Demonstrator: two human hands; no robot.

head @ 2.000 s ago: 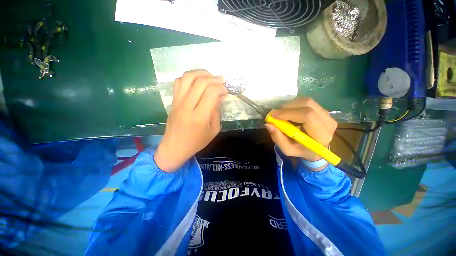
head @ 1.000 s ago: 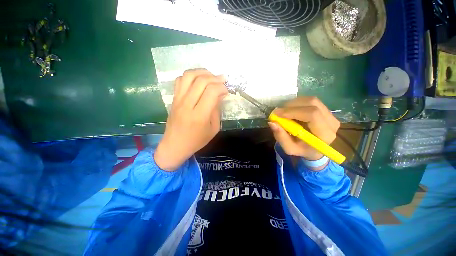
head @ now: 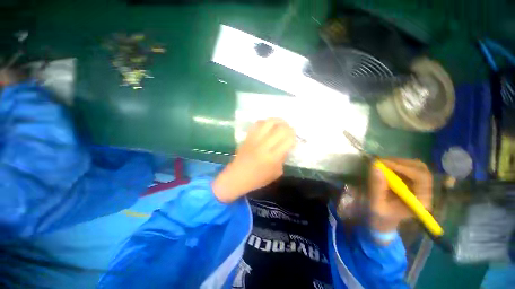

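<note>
The picture is blurred. My left hand point(head: 261, 155) is over the left part of the whitish pad point(head: 333, 115), fingers pinched. A tiny dark bit point(head: 301, 139) shows at its fingertips; what it is I cannot tell. My right hand point(head: 402, 192) holds the soldering iron point(head: 407, 197) by its yellow handle, right of the pad. The iron's dark tip points up and left over the pad's right edge, apart from my left hand. A dark cluster of small parts point(head: 263, 49) lies on the white strip point(head: 243, 56) above the pad.
A pile of small loose pieces point(head: 132, 59) lies at the back left. The fan with its round guard point(head: 356, 70), the tip cleaner pot point(head: 443, 93) and the blue station point(head: 471, 124) stand at the right. Another person's blue sleeve point(head: 42, 135) is at the left. Clear plastic trays point(head: 484, 232) lie far right.
The view has shifted, so the bench appears lower and further right. My right hand has drawn the iron away from my left fingertips, to the right. The cluster on the strip and the other person's sleeve now show.
</note>
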